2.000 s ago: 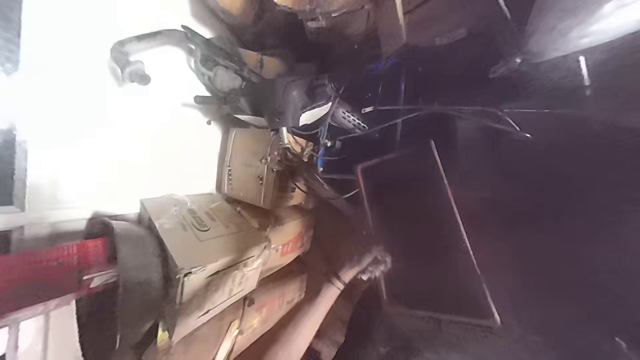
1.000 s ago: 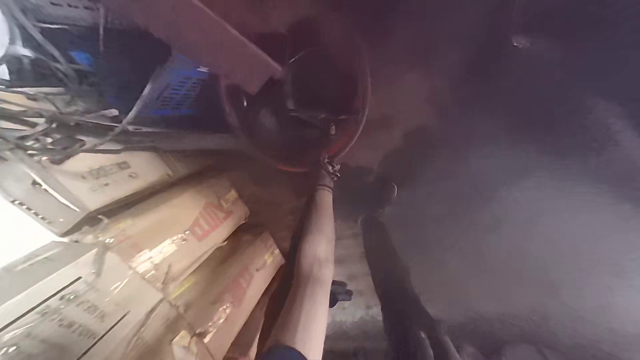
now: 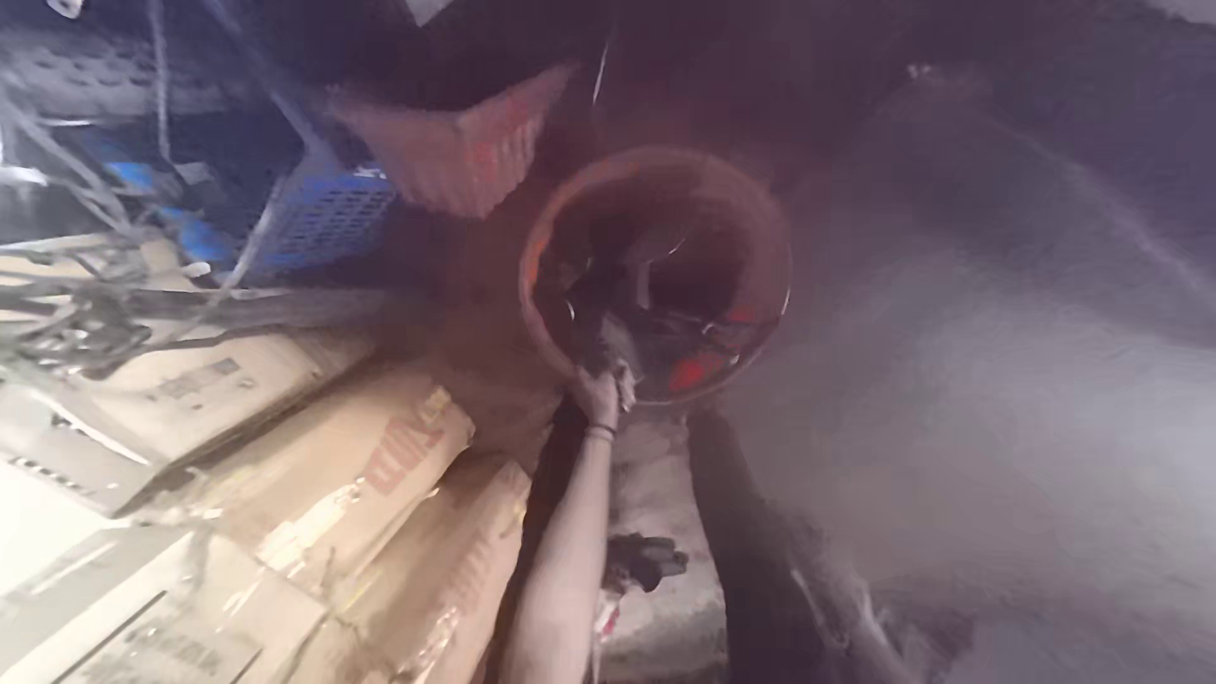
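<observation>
My left hand (image 3: 600, 391), with a thin dark band at the wrist, is at the near-left rim of a round, reddish-brown tub (image 3: 781, 285). Blur hides whether its fingers are closed on the rim or on a pale item beside them. Inside the tub lie dark objects and a red piece (image 3: 693, 370). My right hand is not clearly seen. Below the tub, right of my forearm, a dark glove-like shape (image 3: 651, 560) shows; I cannot tell what it is.
Taped cardboard boxes (image 3: 332, 475) stand on the left. Beyond them are a blue perforated plastic crate (image 3: 328, 218), cables (image 3: 81, 180) and metal bars. A red ribbed container (image 3: 456, 157) stands beyond the tub, to its left. Dark floor (image 3: 997, 408) stretches right.
The view has swung down from the boxes and a dark framed panel to the tub. My left hand, away from the tub in the oldest frame, is now at its rim.
</observation>
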